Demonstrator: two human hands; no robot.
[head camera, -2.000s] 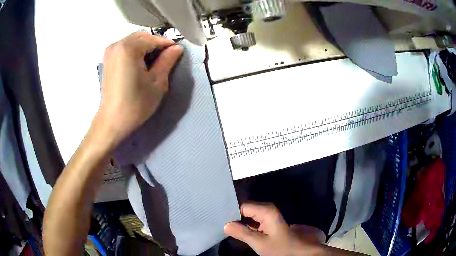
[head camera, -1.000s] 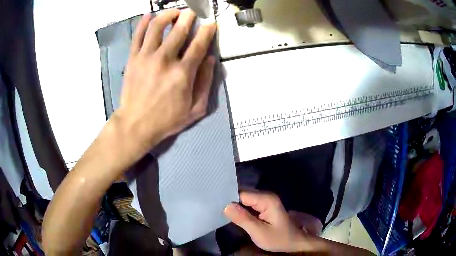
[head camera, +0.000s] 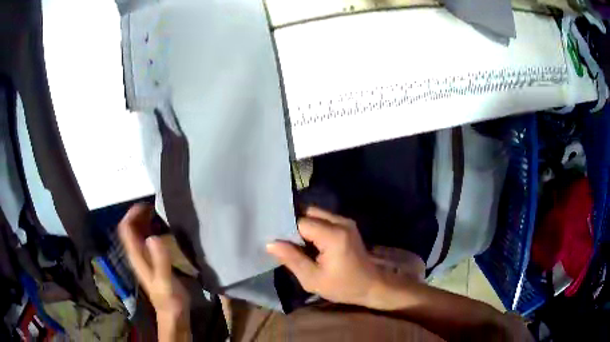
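The light grey panel (head camera: 224, 140) runs from the top of the picture down over the table's front edge towards the lap. A dark strip (head camera: 176, 180) lies along its left side. My right hand (head camera: 328, 257) holds the panel's right edge near its lower end, between thumb and fingers. My left hand (head camera: 150, 250) is below the table edge, left of the panel, slightly blurred, with fingers apart and nothing seen in it. The needle area is out of the picture.
The white table (head camera: 374, 80) carries a printed scale. A grey flap (head camera: 485, 17) hangs at the top right. Grey cloth with a dark stripe (head camera: 478, 194) hangs below the table. A blue basket (head camera: 522, 200) holds red cloth (head camera: 568, 227). Dark and grey cloth (head camera: 40, 167) lies at far left.
My left hand has left the panel near the needle and moved down below the table edge. My right hand still holds the panel edge. The view has tilted down, so the machine head is out of sight.
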